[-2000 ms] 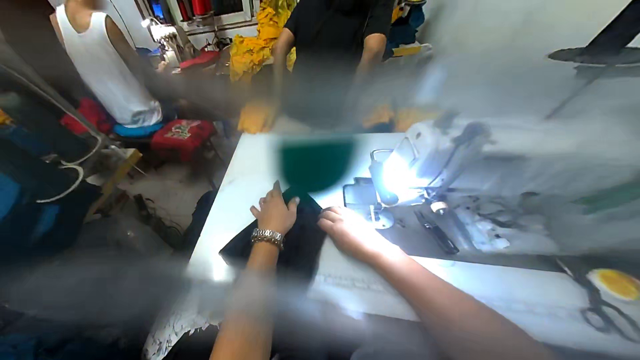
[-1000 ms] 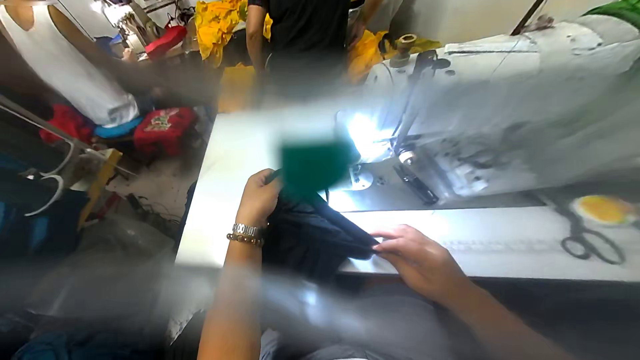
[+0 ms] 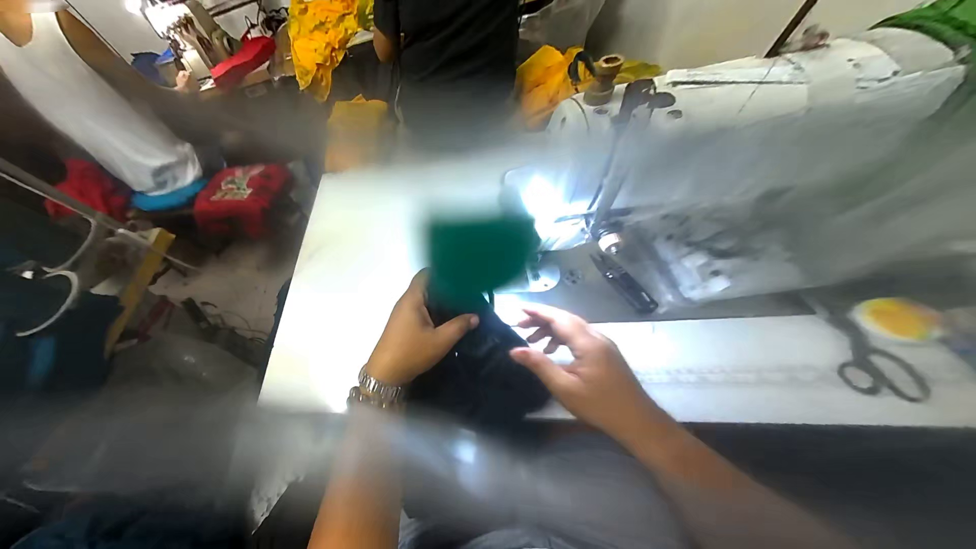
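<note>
A dark piece of fabric [image 3: 488, 374] lies over the front edge of the white sewing table [image 3: 320, 305], partly in my lap. My left hand [image 3: 415, 335] grips its upper left part between thumb and fingers. My right hand [image 3: 572, 358] is at the fabric's right side, fingers spread and curved, thumb tip by its edge; whether it touches is unclear. Just beyond is the lit needle area of a white sewing machine [image 3: 762, 99], with a round metal plate [image 3: 543, 277]. A green blurred patch covers part of the view above the fabric and hides what lies there.
Thread snips [image 3: 624, 284] lie on the machine bed. Black-handled scissors [image 3: 877, 374] and a round yellow-and-white item [image 3: 900, 319] are at the right. Across the table stands a person in black [image 3: 457, 61]; another in a white top [image 3: 99, 99] sits at far left near a red-covered stool [image 3: 242, 198].
My right hand has come off the fabric strip it pinched at the right one second ago and is now nearer my left hand, fingers spread. My left hand still holds the fabric.
</note>
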